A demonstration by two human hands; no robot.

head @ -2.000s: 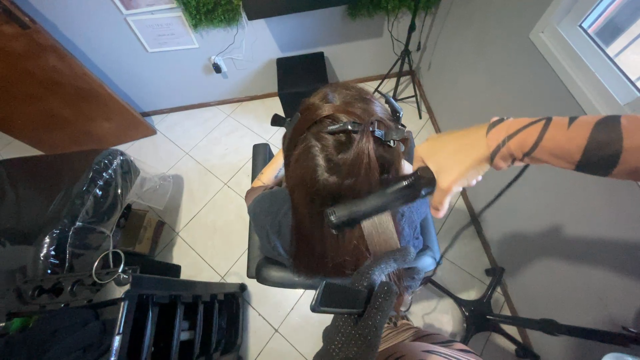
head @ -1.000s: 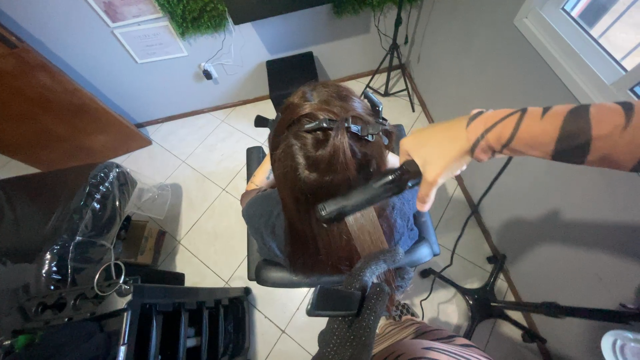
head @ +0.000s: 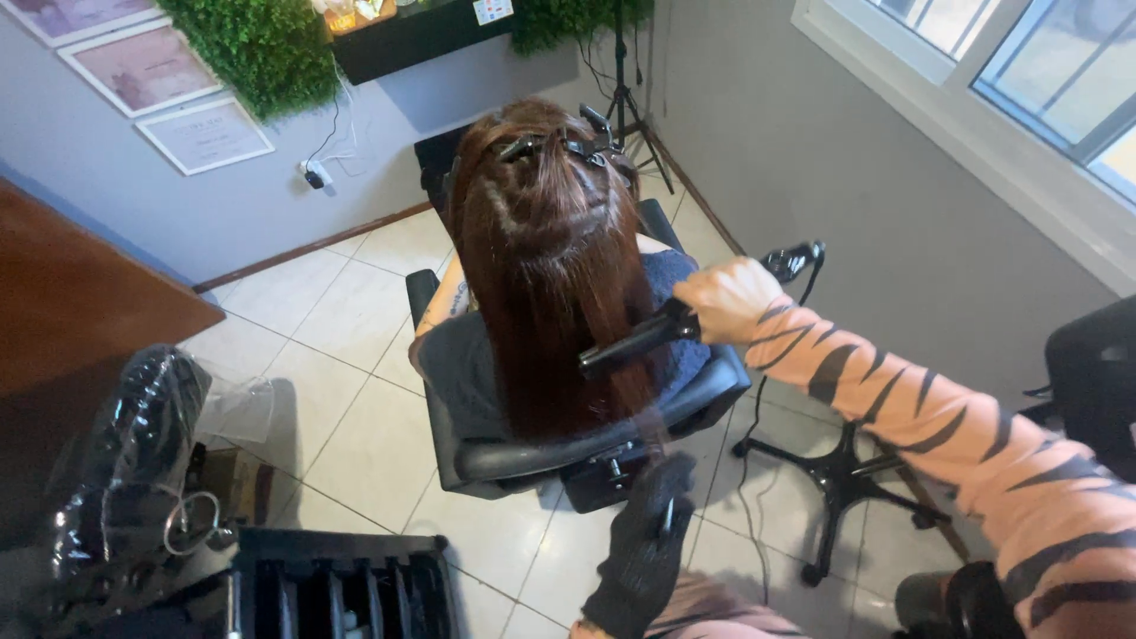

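Note:
A seated person with long reddish-brown hair [head: 550, 328] faces away from me, the upper hair held by black sectioning clips [head: 590, 146]. My right hand [head: 732, 300], in a tiger-striped sleeve, is closed on a black hair straightener [head: 639, 342]; its plates lie across a lock at the lower right of the hair. Below the straightener, my left hand [head: 652, 501], in a dark glove, is by the end of that lock, where something thin and shiny shows at the fingers. Whether the glove grips the lock's tip is hard to tell.
The person sits in a black salon chair [head: 506, 457]. A black trolley [head: 342, 541] stands at lower left beside a plastic-covered black seat [head: 133, 444]. At right are a wheeled stand base [head: 839, 470] and the straightener's cord [head: 754, 497]. A tripod [head: 621, 98] stands by the back wall.
The straightener has slid down the lock toward its ends. My gloved left hand has moved down, away from the chair back. The view has shifted, showing more of the wall shelf.

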